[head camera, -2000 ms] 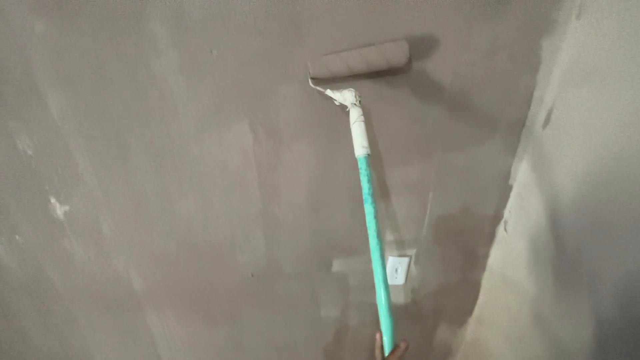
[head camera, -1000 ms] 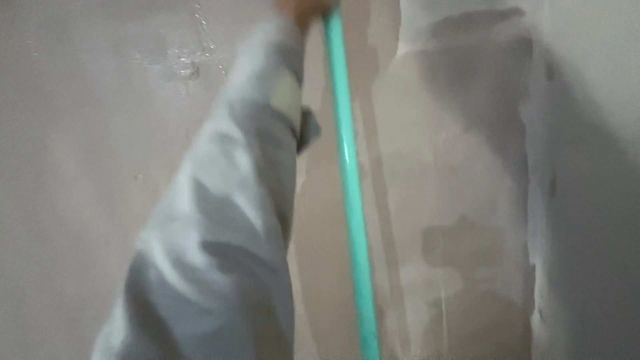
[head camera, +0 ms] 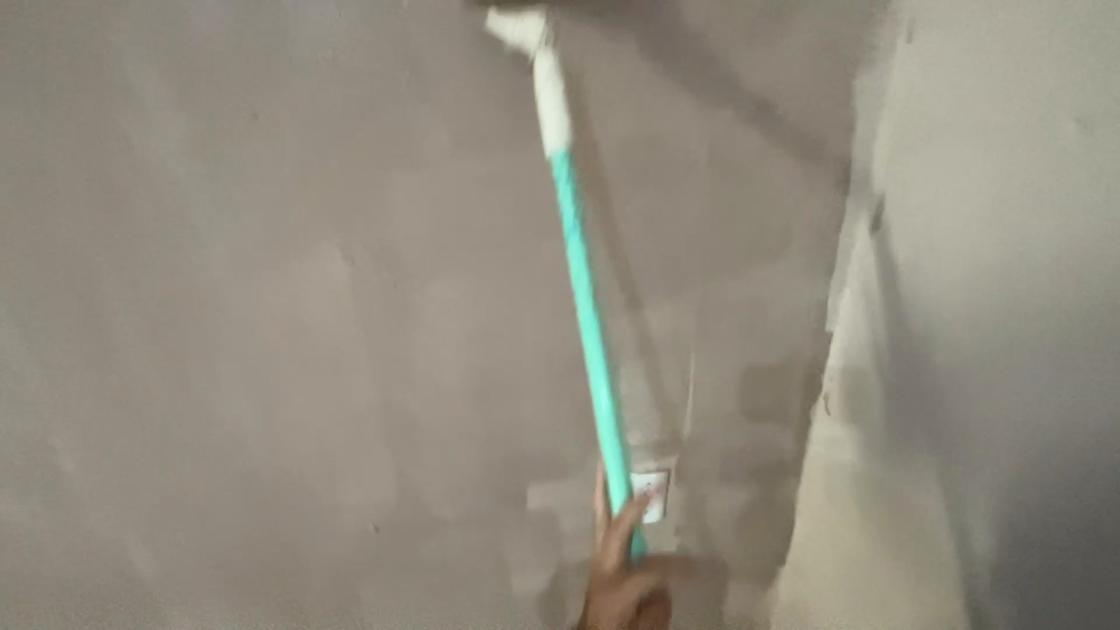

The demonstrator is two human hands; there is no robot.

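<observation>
At the bottom middle of the head view, my left hand [head camera: 626, 577] is closed around a turquoise extension pole [head camera: 591, 341], with one finger lying along its left side. The pole leans slightly left as it rises to a white, paint-crusted roller handle [head camera: 551, 101]. Only a blurred dark edge of the paint roller [head camera: 577, 3] shows at the top border; the rest is cut off. Behind the pole is a wall [head camera: 306, 350] with a patchy grey-brown coating. My right hand is out of view.
A white electrical wall plate [head camera: 652, 496] sits just right of the pole, beside my fingers. A paler adjoining wall [head camera: 989, 262] meets the coated one along an uneven edge on the right. Shadows of the pole and roller fall across the walls.
One second ago my grey-sleeved arm reached up to the pole at the top; now only the hand shows, low in view. The view has shifted strongly. The roller, fully visible two seconds ago, is mostly cut off.
</observation>
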